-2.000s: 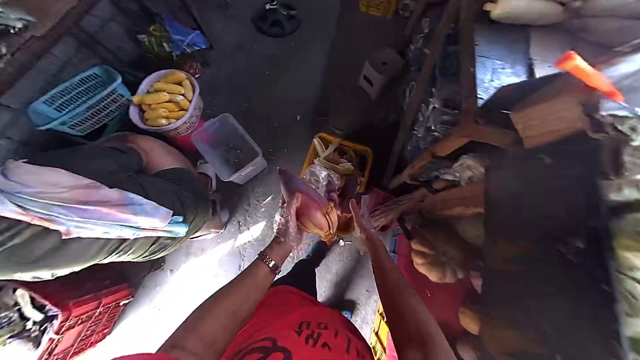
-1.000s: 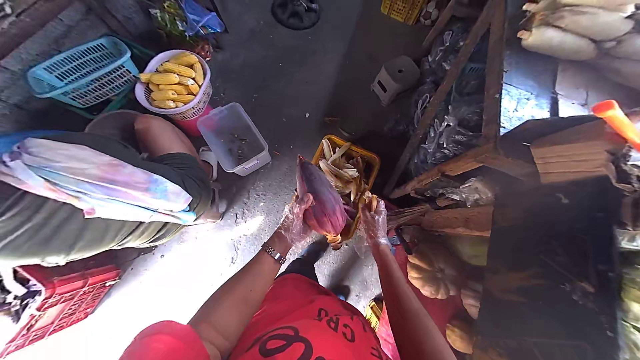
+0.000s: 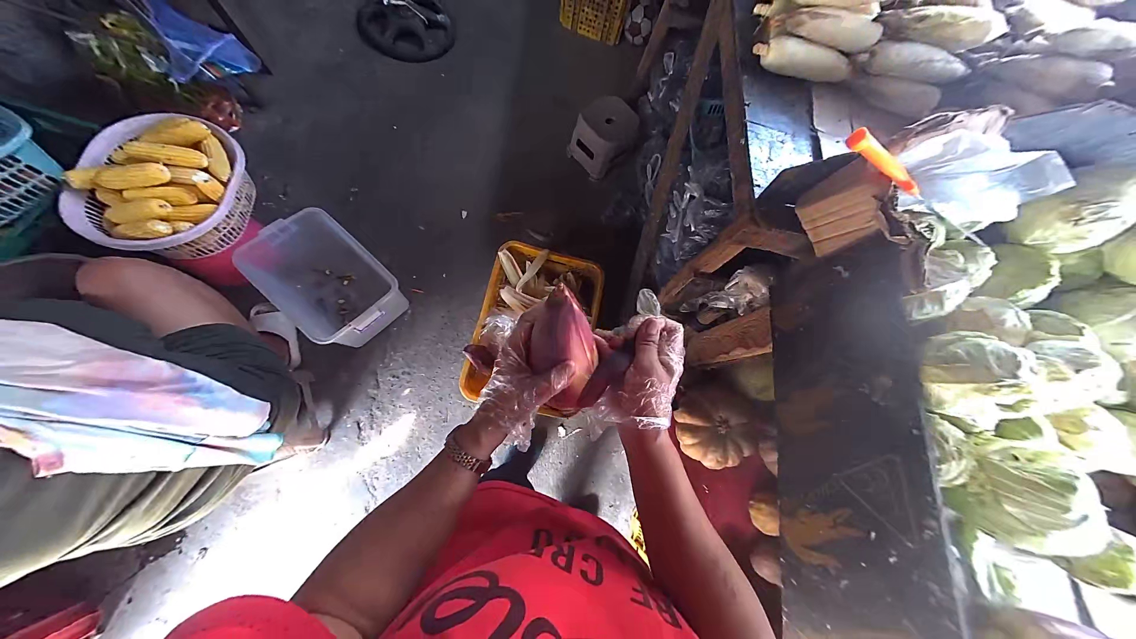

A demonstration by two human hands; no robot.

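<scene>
A purple-red banana blossom (image 3: 564,344) stands tip-up in my left hand (image 3: 519,377), which wears a clear plastic glove and wraps its left side. My right hand (image 3: 652,364), gloved too, closes on a dark outer bract (image 3: 610,374) at the blossom's right side; whether the bract is still attached cannot be told. Below the blossom is a yellow plastic crate (image 3: 506,257) with pale husks or bracts (image 3: 525,282) inside, and another purple bract (image 3: 479,357) lies at its left edge.
To the left sit a person with a cloth (image 3: 133,399), a clear plastic bin (image 3: 324,266) and a basket (image 3: 240,209) of peeled corn (image 3: 169,191). At right are a dark tabletop (image 3: 852,444), cabbages (image 3: 1012,426), squashes (image 3: 714,426) and an orange-handled knife (image 3: 879,160). A stool (image 3: 603,133) stands ahead.
The blossom has turned from leaning left to more upright, and my left hand now wraps lower round it. My right hand has moved onto a dark bract beside it.
</scene>
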